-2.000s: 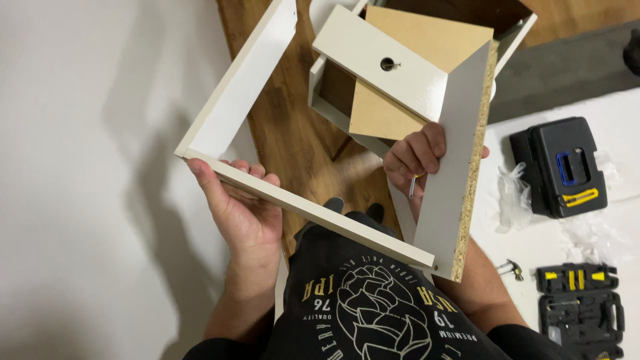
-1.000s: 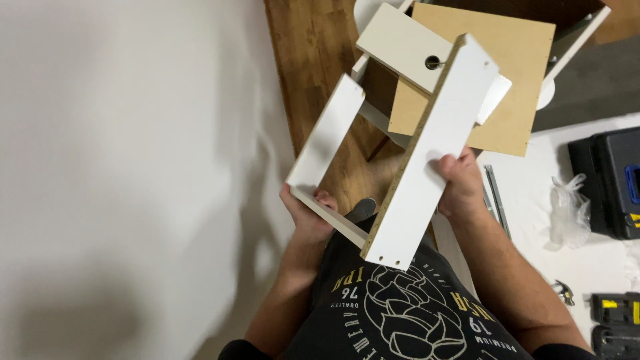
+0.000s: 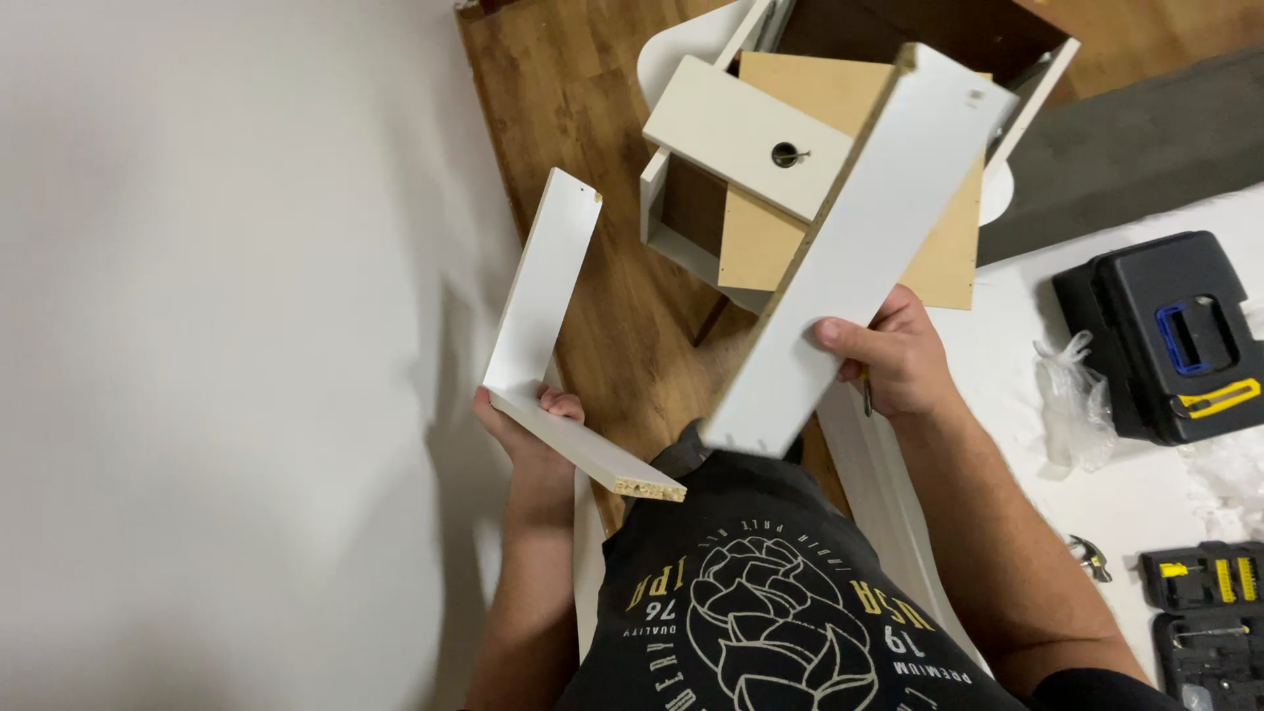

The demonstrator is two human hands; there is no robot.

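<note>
My left hand (image 3: 533, 425) grips two white laminated chipboard boards at the corner where they meet in an L. One board (image 3: 546, 276) points up the view; the other (image 3: 592, 449) runs down and right, its raw chipboard end showing. My right hand (image 3: 894, 355) holds a separate white board (image 3: 849, 267) tilted, thumb on its face and fingers behind it. A small slim object (image 3: 867, 390) shows under the fingers of that hand; its kind cannot be told. The lower end of the separate board is apart from the L-shaped pair.
Ahead stands a white cabinet frame (image 3: 1032, 99) with a tan panel (image 3: 760, 247) and a white board with a round hole (image 3: 731, 123) on it. To the right are a black tool case (image 3: 1145, 296), a plastic bag (image 3: 1076, 415), a hammer (image 3: 1091, 558) and a bit set (image 3: 1200, 578). A wall is left.
The board in my right hand was joined to the other two in a U-like shape two seconds ago; now it is apart from them. The view has shifted somewhat.
</note>
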